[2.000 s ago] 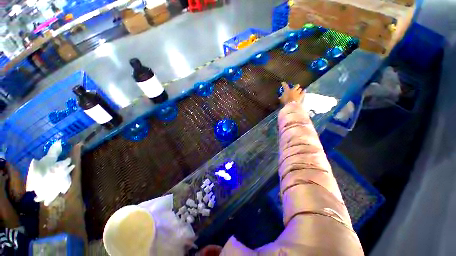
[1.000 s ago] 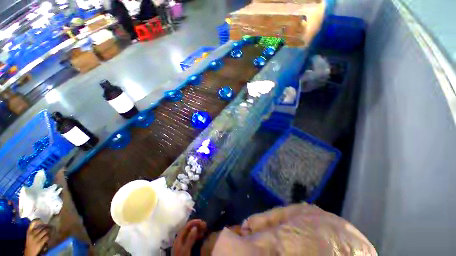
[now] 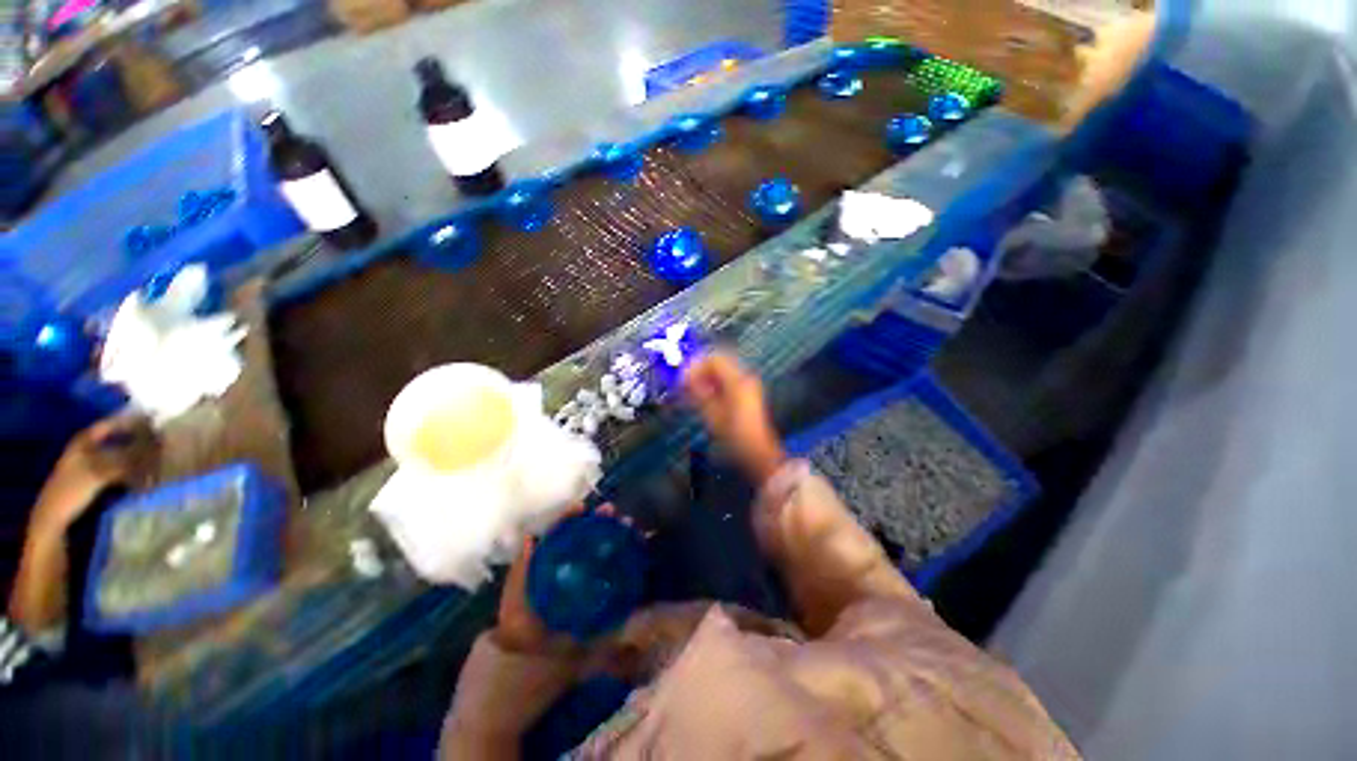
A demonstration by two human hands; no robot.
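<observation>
My left hand (image 3: 524, 595) holds a blue dome or ball shell (image 3: 586, 574) low in front of me, below the tub. My right hand (image 3: 732, 412) is blurred, over the rail's near edge beside the small white fittings (image 3: 613, 390); I cannot tell whether it pinches anything. The round cream tub (image 3: 456, 427) stands open on a crumpled white cloth (image 3: 491, 513). A purple-blue glow lights some white bits next to my right fingers.
The mesh belt (image 3: 402, 335) carries several blue pieces. Two dark bottles (image 3: 313, 186) stand at its far edge. A co-worker's hand (image 3: 92, 461) is at left, by a blue parts tray (image 3: 186, 550). A floor parts bin (image 3: 923, 476) lies below the rail.
The view has shifted. My right hand, on the belt two seconds ago, is back at the near rail by the fittings. A blue shell now shows in my left hand.
</observation>
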